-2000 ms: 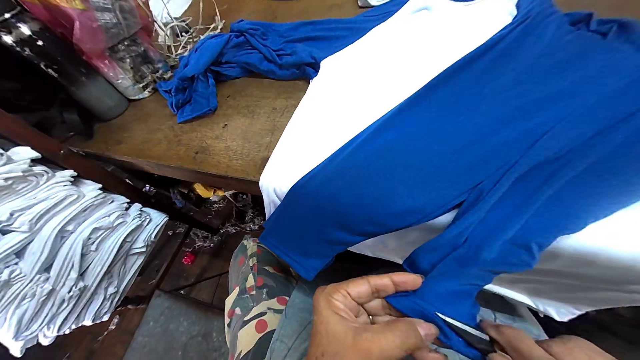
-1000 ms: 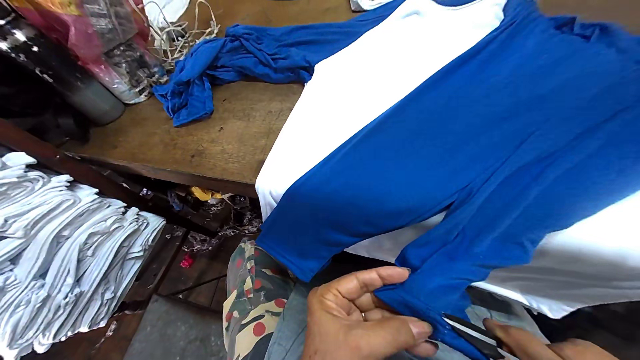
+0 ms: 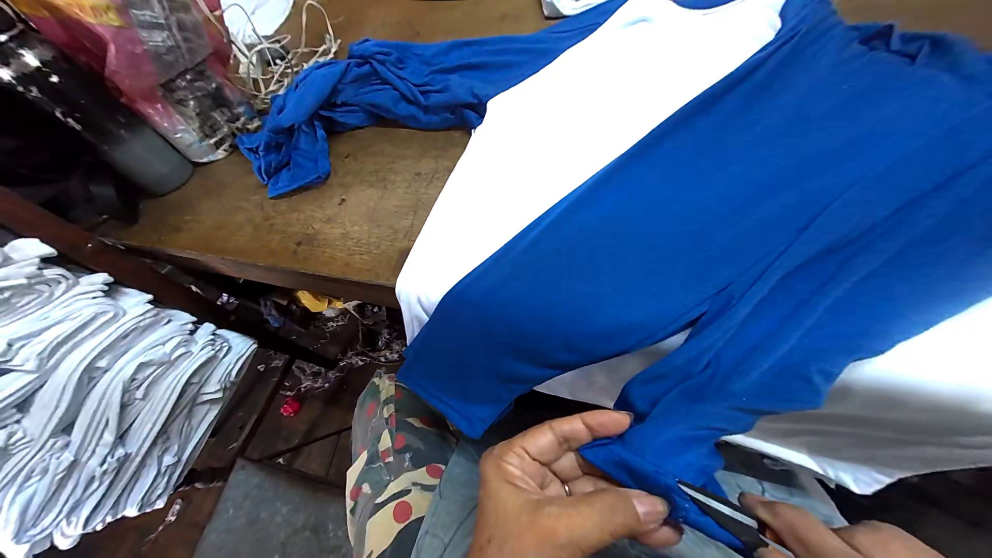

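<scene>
A long-sleeved garment of blue and white knit fabric [image 3: 620, 225] lies over the wooden table and hangs past its front edge towards my lap. At the bottom, my left hand [image 3: 570, 484] pinches the end of a blue sleeve [image 3: 659, 465] between thumb and fingers; a ring shows on one finger. Right of it, my right hand [image 3: 829, 531] holds a small dark-bladed cutting tool [image 3: 725, 511], probably thread snips, whose tip touches the blue fabric edge. Its handle is mostly hidden by my fingers and the frame edge. The other sleeve lies bunched on the table.
A wooden table [image 3: 364, 209] carries a dark cylindrical bottle [image 3: 101, 116], a clear and pink plastic bag [image 3: 167, 70] and tangled cord [image 3: 287, 54]. Stacked white fabric pieces [image 3: 116, 387] lie at the lower left. Thread scraps [image 3: 364, 341] litter the space under the table.
The cutting tool, barely visible two seconds ago, now shows clearly against the sleeve end. My left hand keeps its pinch on the fabric.
</scene>
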